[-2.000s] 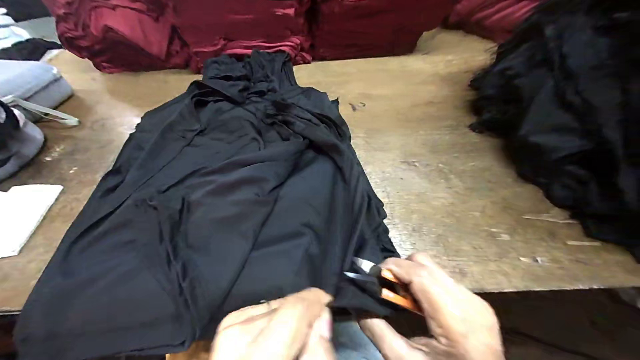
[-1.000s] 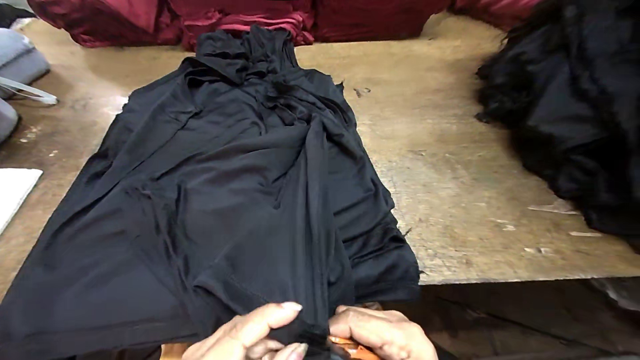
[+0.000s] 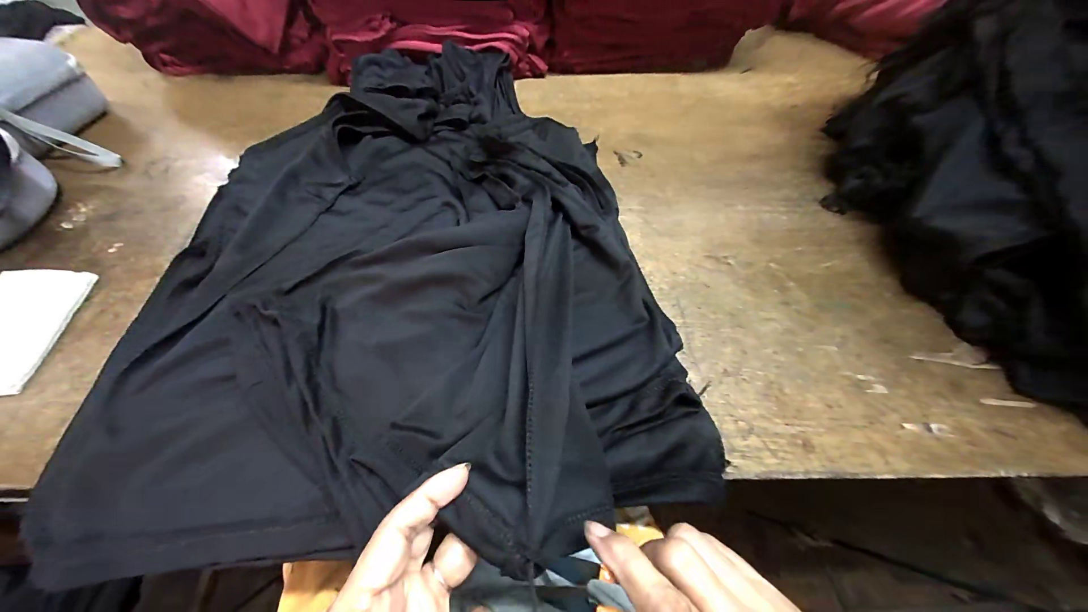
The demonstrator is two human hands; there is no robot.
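A black fabric garment (image 3: 399, 314) with stitched seams lies spread over the wooden table (image 3: 765, 280), its hem hanging over the front edge. My left hand (image 3: 416, 544) is at the hem, thumb and fingers apart beside the cloth; a ring shows on one finger. At the hem's right side, my right hand (image 3: 680, 565) touches the hem with its fingertips, its fingers curled. A bit of orange shows under that hand, and whether it is the orange-handled tool cannot be told. A thread hangs from the seam's lower end between the hands.
Stacks of dark red fabric (image 3: 433, 34) line the back. A heap of black cloth (image 3: 994, 195) covers the right side. At the left are grey items (image 3: 42, 85) with a pale strap and a folded white piece (image 3: 38, 327). Small scraps lie near the front edge.
Two seconds ago my right hand held an orange-handled cutting tool with its blades showing at the hem; the blades are now out of sight. Since one second ago, my hands have spread apart and the seam lies flatter.
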